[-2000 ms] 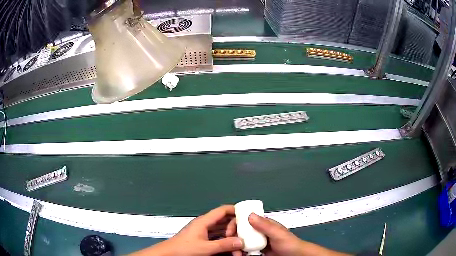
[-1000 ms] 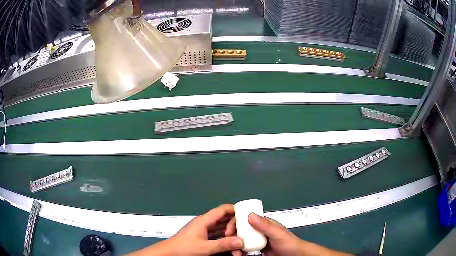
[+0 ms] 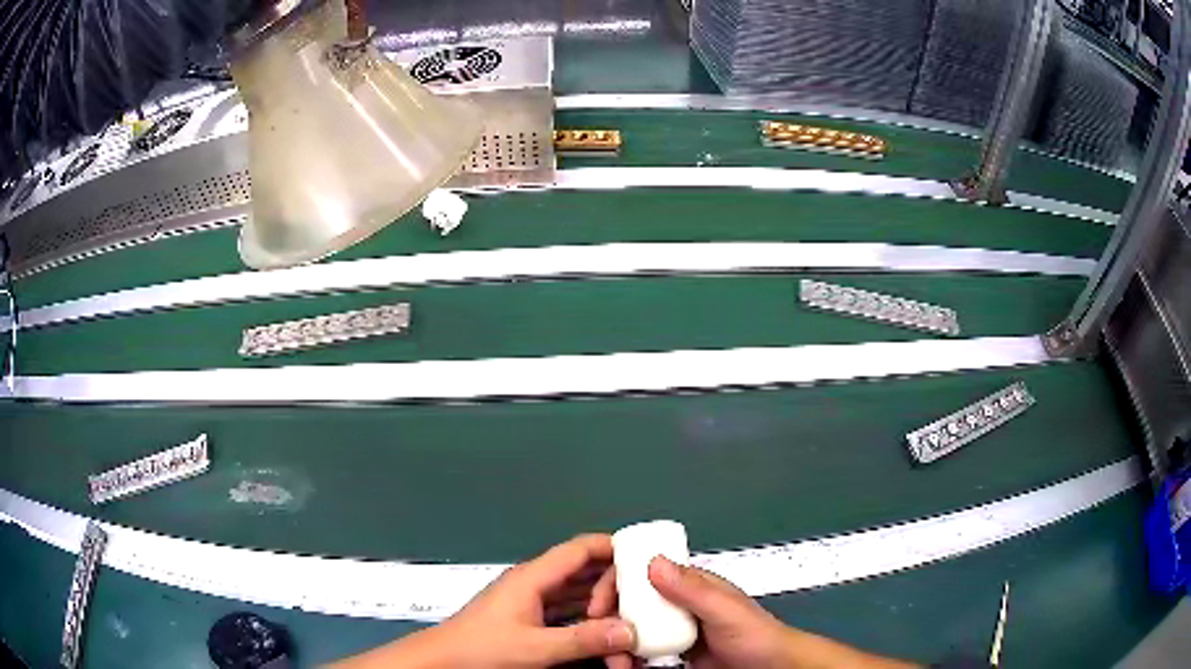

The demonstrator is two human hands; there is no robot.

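Observation:
A white squeeze bottle (image 3: 652,595) stands near the bottom middle, base up, with a black collar at the lower edge of the picture. Its nozzle is out of view. My left hand (image 3: 529,614) holds it from the left with thumb and fingers. My right hand (image 3: 731,617) holds it from the right, the thumb lying on its front. Both hands are bare and cut off by the bottom edge. Grey-silver strips lie on the near green lane: one at the left (image 3: 149,469) and one at the right (image 3: 970,422). Neither is touched.
Grey strips lie on the middle lane at left (image 3: 325,329) and right (image 3: 878,306). Yellow-orange strips (image 3: 823,137) lie on the far lane. A translucent hood (image 3: 346,150) hangs upper left. A black round puck (image 3: 248,642), another strip (image 3: 84,595) and a pale stick (image 3: 1000,625) lie near the front.
The middle-lane strips have moved far left, and a second one has come in from the right. The near-lane strips have shifted slightly right, the yellow-orange ones left. My hands and bottle have not moved.

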